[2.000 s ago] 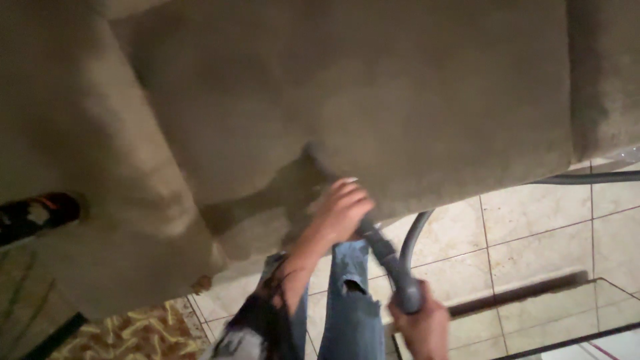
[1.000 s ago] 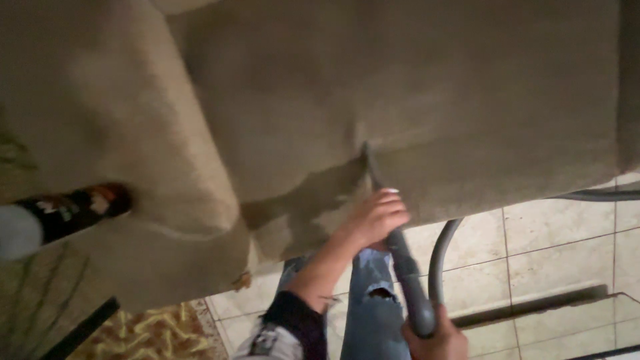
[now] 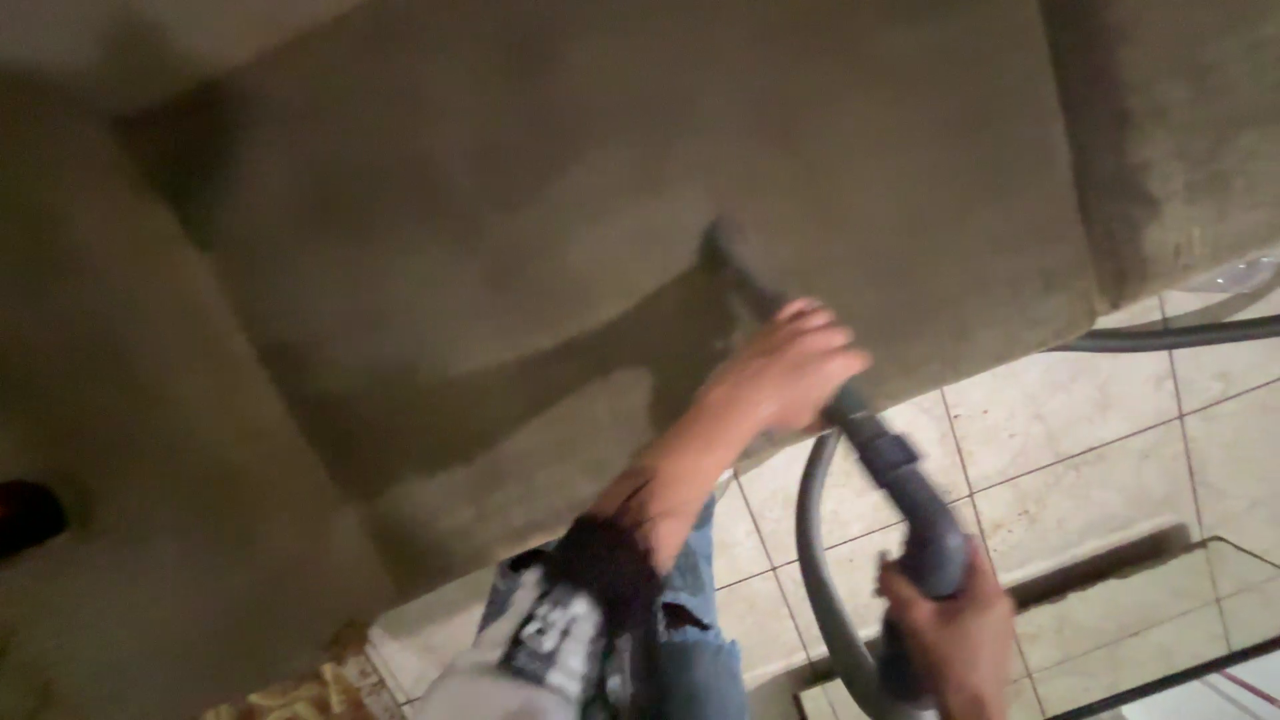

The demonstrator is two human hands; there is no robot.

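Observation:
A grey vacuum cleaner wand (image 3: 885, 450) runs down from the seat cushion of a brown fabric sofa (image 3: 600, 120). Its narrow nozzle (image 3: 722, 245) rests on or just above the cushion, blurred. My left hand (image 3: 800, 365) is wrapped around the tube close behind the nozzle. Lower down, my right hand (image 3: 955, 625) grips the curved handle, from which a grey flexible hose (image 3: 820, 560) loops. A dark shadow lies over the cushion left of the nozzle.
Light floor tiles (image 3: 1080, 430) show below the sofa, with more hose (image 3: 1180, 336) at right. A glass-like panel with a dark edge (image 3: 1160, 680) is at lower right. A patterned rug (image 3: 300, 695) is at the bottom. A dark object (image 3: 28, 518) lies at the left edge.
The nozzle has shifted over the seat cushion, with both hands still on the wand. The view has swung, and less of the dark patterned object at the left shows.

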